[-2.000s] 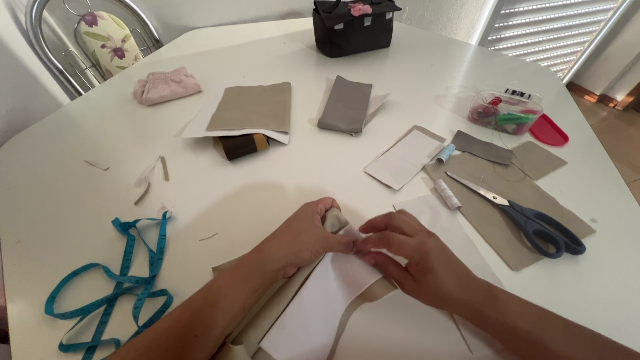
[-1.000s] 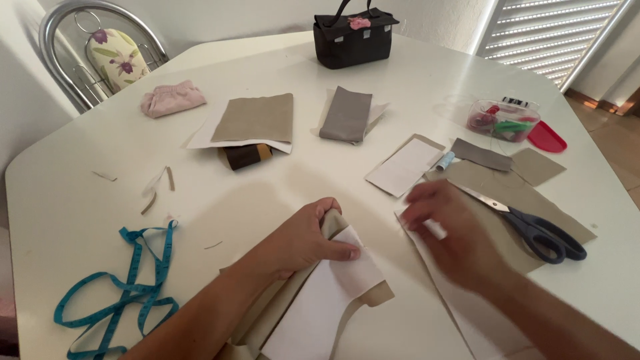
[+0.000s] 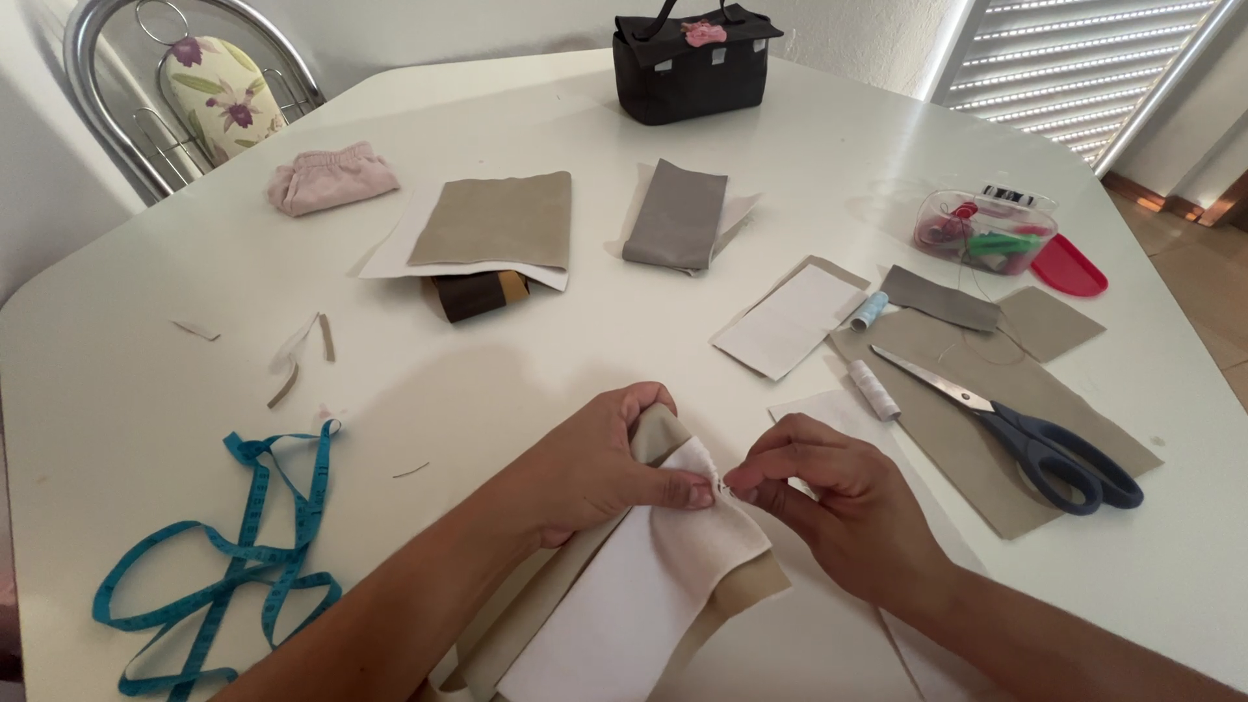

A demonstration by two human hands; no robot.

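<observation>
My left hand (image 3: pixel 619 463) pinches a folded piece of beige fabric with a white backing (image 3: pixel 624 595) near its top edge, thumb on the white side. At that edge, just right of the left thumb, the thumb and forefinger of my right hand (image 3: pixel 829 497) are pinched together. Something tiny shows at the right fingertips, perhaps a needle, too small to tell. Right of my hands lie scissors with dark blue handles (image 3: pixel 1014 429), a white thread spool (image 3: pixel 874 390) and a light blue thread spool (image 3: pixel 869 310).
A blue tape measure (image 3: pixel 219 585) lies tangled at left. Farther back are fabric pieces (image 3: pixel 497 219), a grey folded piece (image 3: pixel 676 214), a pink cloth (image 3: pixel 333 178) and a black handbag (image 3: pixel 692 73). A clear plastic box of sewing supplies (image 3: pixel 985 229) stands at right beside its red lid (image 3: pixel 1069 264).
My right hand, blurred and apart from the fabric one second ago, is back at the fabric's edge beside the left thumb. My left hand keeps its hold.
</observation>
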